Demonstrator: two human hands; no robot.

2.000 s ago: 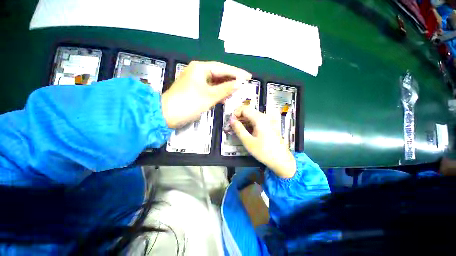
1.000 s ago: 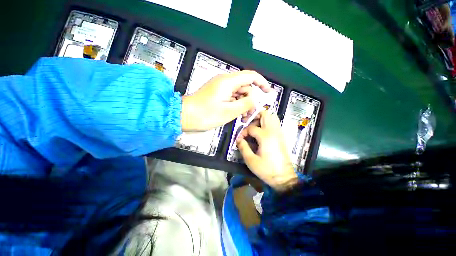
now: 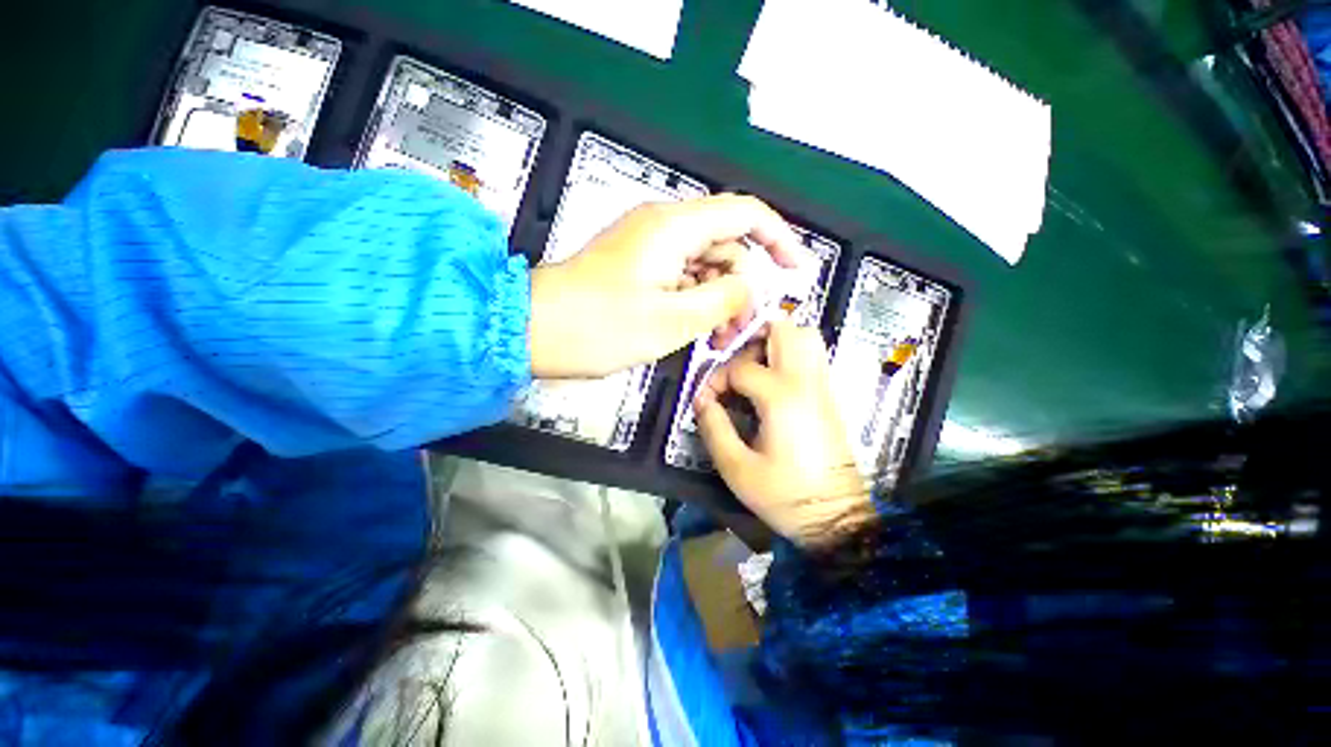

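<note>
Phone frames lie in a row in a black foam tray (image 3: 564,458). My left hand (image 3: 642,292) is over the fourth frame from the left (image 3: 818,264), fingers curled shut on a narrow white strip (image 3: 734,345). The strip slants down from these fingers towards my right hand (image 3: 796,438). My right hand is over the same frame's lower part, thumb and fingers bent close to the strip; whether it grips the strip cannot be told. An orange tab (image 3: 790,307) shows between the hands. The hands hide most of this frame.
The rightmost frame (image 3: 893,329) has an orange tab. White toothed-edge sheets (image 3: 905,117) lie beyond the tray on the green bench (image 3: 1124,277); another white sheet (image 3: 628,18) is cut off at the top. A clear plastic piece (image 3: 1255,368) lies at the right. Dark strands blur the lower right.
The view has shifted and tilted, so the tray sits closer and more slanted. My hands have come closer together over the fourth frame, and the white strip now shows between them.
</note>
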